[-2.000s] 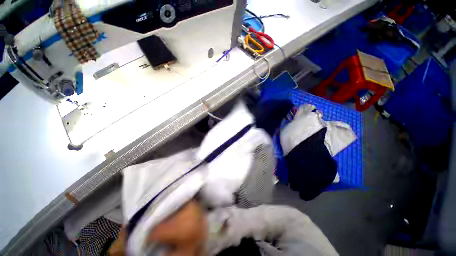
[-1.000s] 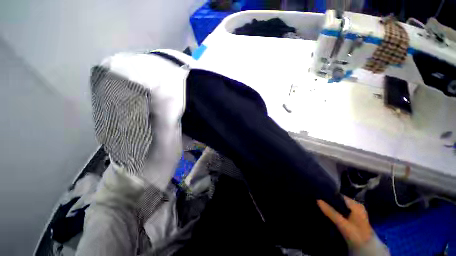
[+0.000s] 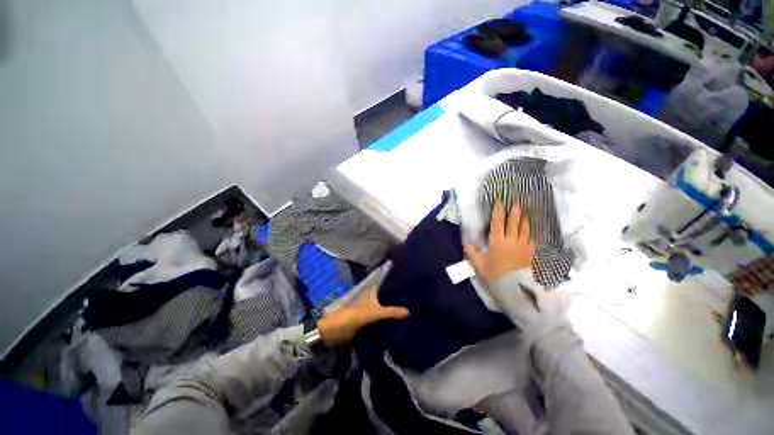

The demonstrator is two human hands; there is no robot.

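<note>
A garment piece lies over the left end of the white table (image 3: 594,319) and hangs over its front edge. Its navy panel (image 3: 424,302) is nearest me, with a small white label (image 3: 459,272) on it. Its checked panel (image 3: 518,183) and pale cloth lie on the tabletop. My left hand (image 3: 361,319) is at the navy panel's left edge, thumb on top, other fingers partly hidden by the cloth. My right hand (image 3: 507,248) lies flat on the checked and pale cloth, fingers spread.
The sewing machine head (image 3: 692,208) and a black phone (image 3: 745,331) are at the right. Mixed cut pieces (image 3: 178,310) are heaped low left, around a blue crate (image 3: 322,276). Dark cloth (image 3: 556,112) lies in the trough behind. A pale wall is at the left.
The view has turned left. The garment piece, earlier raised off the table, now lies on its left end. My right hand has moved from the navy panel's far end to the checked part.
</note>
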